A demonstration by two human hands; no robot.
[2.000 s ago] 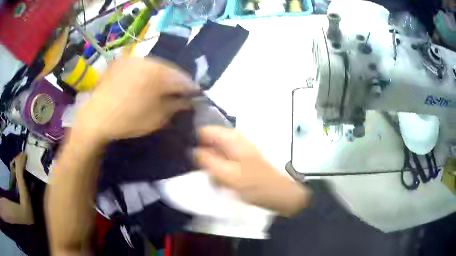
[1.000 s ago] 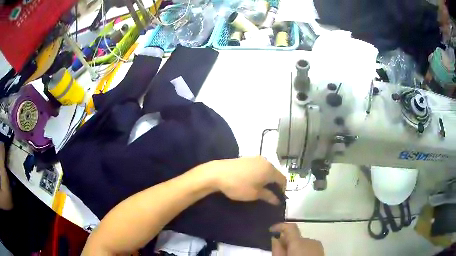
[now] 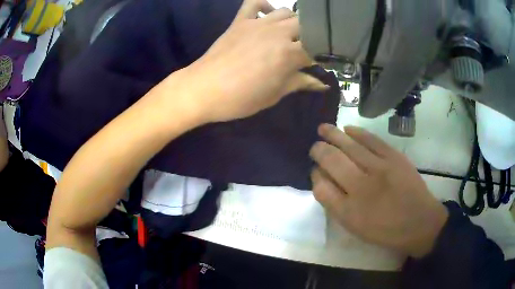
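A large dark navy panel [image 3: 248, 147] covers the table left of the needle, its right edge beside the presser foot. White cloth [image 3: 175, 193] shows below it at the front. The sewing machine head [image 3: 344, 34] is close, at upper right. My left hand [image 3: 265, 68] lies on the navy cloth near the needle, thumb towards the foot; the fingertips are partly behind the machine head. My right hand [image 3: 367, 186] lies at the cloth's right edge, fingertips on it. Whether either hand pinches the cloth is not clear.
The table's front edge [image 3: 248, 244] carries a printed ruler. Black scissors [image 3: 473, 189] and a white oval pad [image 3: 497, 135] lie at the right. A purple machine part [image 3: 17, 70] and yellow cone [image 3: 42, 17] are at upper left. Part of another person's arm [image 3: 4, 141] shows at the far left edge.
The view has moved closer to the needle. The navy cloth's edge, lately held out in front of the machine, is now beside the presser foot, with both hands close to it.
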